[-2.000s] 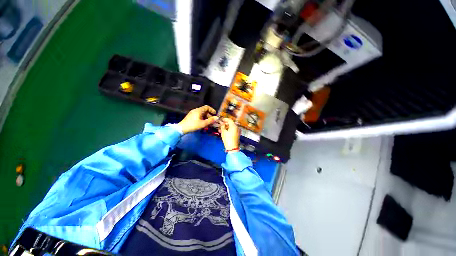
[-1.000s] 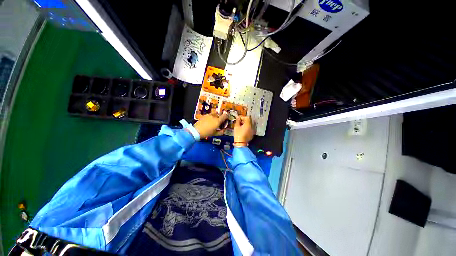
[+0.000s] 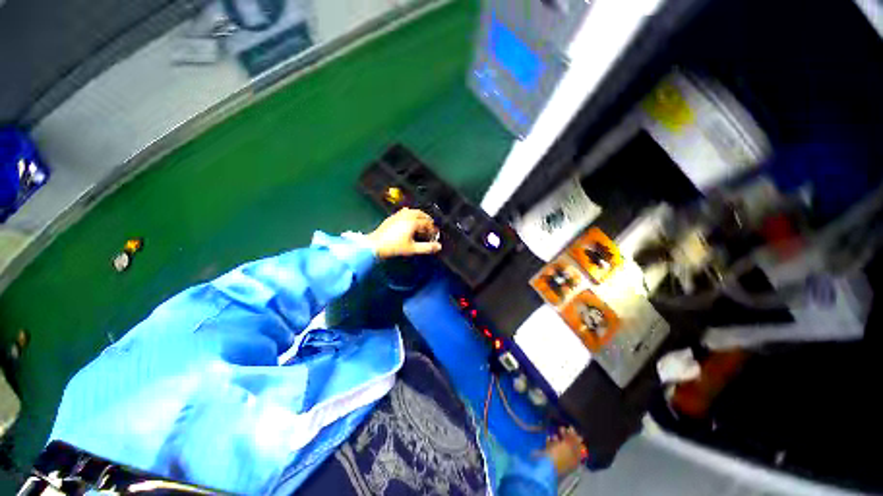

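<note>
The frame is blurred. My left hand (image 3: 408, 234) is over the near side of the black parts tray (image 3: 469, 265), fingers bent together around something small and dark. A part with a yellow piece (image 3: 394, 196) sits in a tray pocket beyond it. My right hand (image 3: 566, 450) is low at the right end of the button panel (image 3: 509, 361), small and blurred; its fingers rest by a red light. Orange fixtures (image 3: 560, 280) stand grouped right of the tray. The nearest one (image 3: 592, 320) holds a round part.
A metal plate (image 3: 634, 344) and a white sheet (image 3: 552, 351) lie beside the fixtures. A printed card (image 3: 559, 221) lies above them. The white enclosure edge (image 3: 566, 92) rises behind the tray. Loose parts (image 3: 127, 254) lie on the green belt (image 3: 242, 165).
My view has turned left. My left hand has moved from the fixtures to the tray, and my right hand to the button panel's right end. A white sheet now shows beside the fixtures.
</note>
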